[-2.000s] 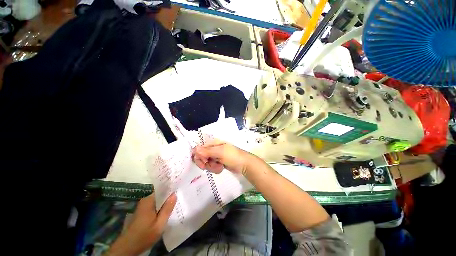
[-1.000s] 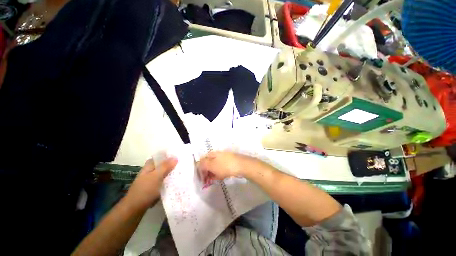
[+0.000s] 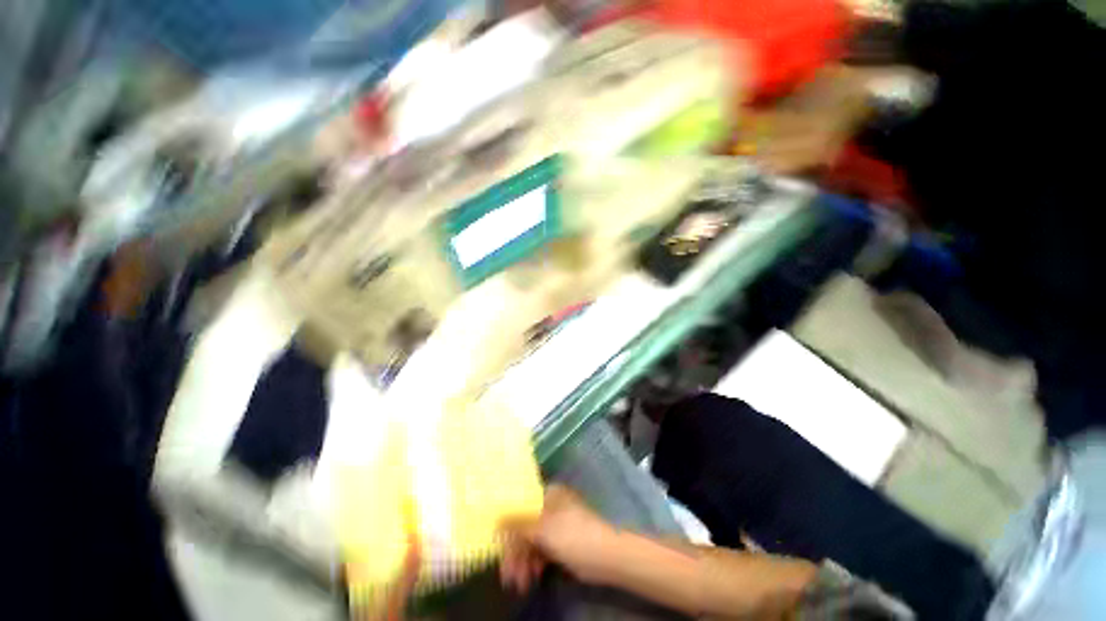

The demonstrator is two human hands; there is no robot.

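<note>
The view is tilted and strongly blurred. A yellow-and-white sheet or cover, likely the notebook (image 3: 467,485), is at the lower centre by the table's front edge; no writing is readable. My right hand (image 3: 552,534) grips its lower right edge. My left hand (image 3: 398,588) shows only as blurred fingers at its lower left, cut off by the bottom edge; its grip is unclear. A dark cut piece (image 3: 279,406) lies on the white table left of the notebook. The sewing machine (image 3: 606,103) stands behind, with its green panel (image 3: 534,194).
The phone (image 3: 685,243) and blurred snips (image 3: 558,322) lie beside the machine. The green table edge (image 3: 643,364) runs diagonally. Dark cloth (image 3: 73,485) fills the left. A white sheet (image 3: 813,406) and dark fabric (image 3: 801,485) are at the lower right, red material (image 3: 776,36) behind.
The view has swung right and tilted. The white written pages no longer show; a yellow surface is now between my hands. My left hand is now mostly out of the picture.
</note>
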